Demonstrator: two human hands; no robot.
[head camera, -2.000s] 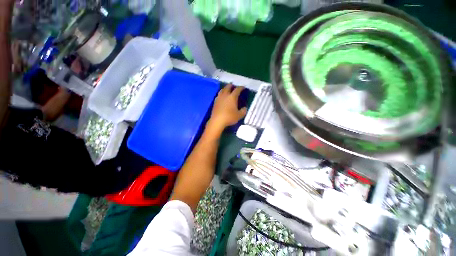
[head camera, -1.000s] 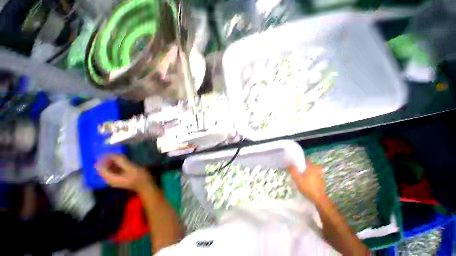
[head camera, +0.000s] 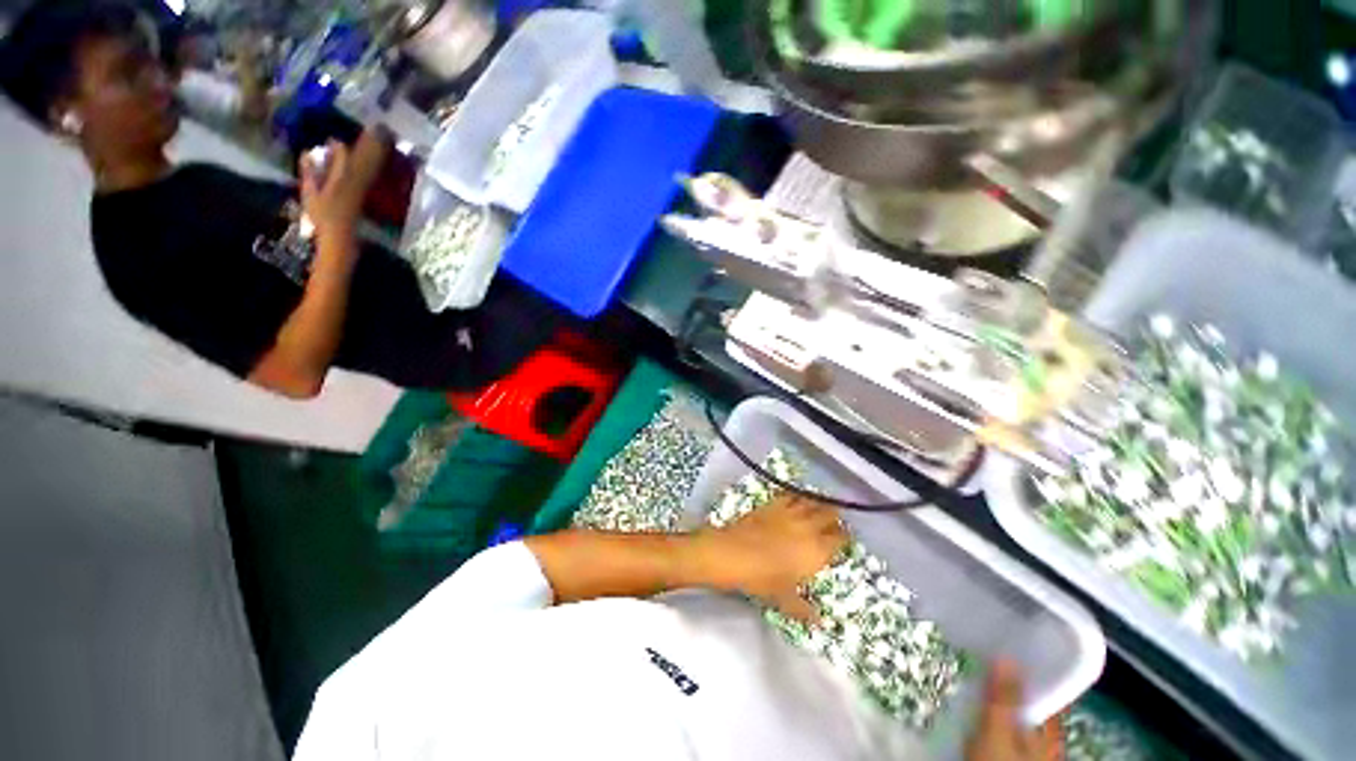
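The white lap tub (head camera: 982, 572) lies against my body, below the bench edge, with a heap of small white and green parts (head camera: 877, 632) in it. My left hand (head camera: 781, 553) is bare and reaches into the tub, on the parts; its fingertips are hidden, so I cannot tell if it holds any. My right hand (head camera: 1014, 726) is at the tub's near right end, at the frame's bottom edge, thumb up by the rim and partly cut off. A black cable (head camera: 833, 498) loops over the tub.
The machine (head camera: 877, 372) stands on the bench behind the tub, with the steel bowl feeder (head camera: 952, 134) beyond. A large tub (head camera: 1175, 283) of white and green parts is at right. A blue tray (head camera: 607, 201), a red object (head camera: 547, 399), green crates (head camera: 640, 461) and a seated person (head camera: 223, 253) are at left.
The view has swung back left from a second ago. My left hand has moved from near the blue tray into the lap tub. My right hand remains by the tub's right end.
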